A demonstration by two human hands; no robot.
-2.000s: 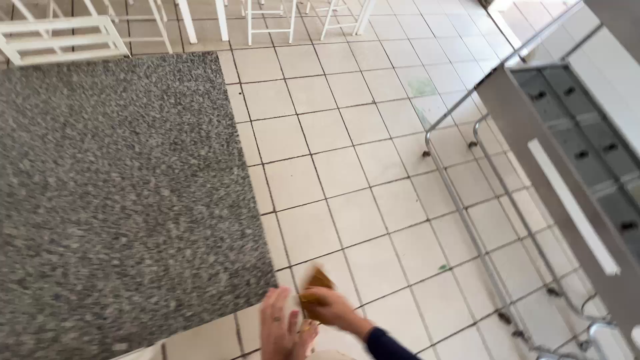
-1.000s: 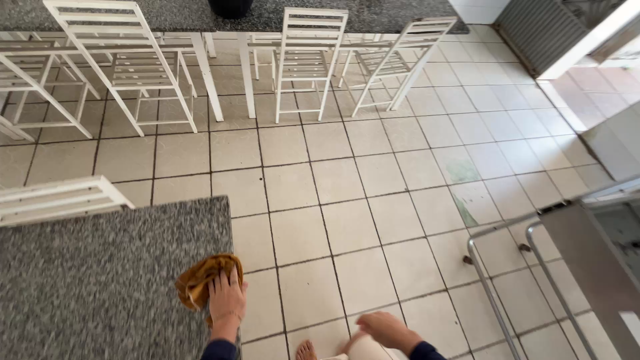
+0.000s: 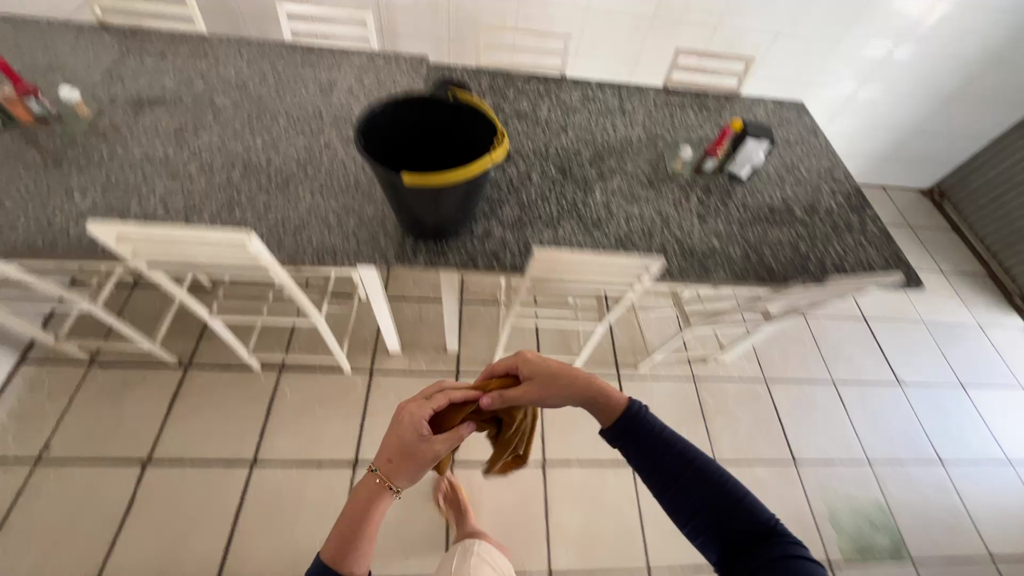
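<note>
An orange-brown cloth (image 3: pixel 512 438) is bunched between both hands at the lower middle of the view, above the tiled floor. My left hand (image 3: pixel 424 432), with a bracelet at the wrist, grips its left side. My right hand (image 3: pixel 540 382) pinches its upper part, and a loose fold hangs below the fingers. Farther forward, a black bucket (image 3: pixel 436 196) with a yellow handle (image 3: pixel 460 173) stands upright on a speckled granite table (image 3: pixel 592 184). The bucket's inside is dark, so its contents cannot be told.
White slatted chairs (image 3: pixel 192 240) line the near side of the table, and more chair backs (image 3: pixel 708 70) show beyond it. Small condiment items (image 3: pixel 720 148) sit on the table's right part, others (image 3: pixel 24 100) at far left. My bare foot (image 3: pixel 456 504) is on the floor.
The view has swung to the long table with the bucket. One second ago my left hand pressed the cloth on another granite top; now both hands hold it in the air.
</note>
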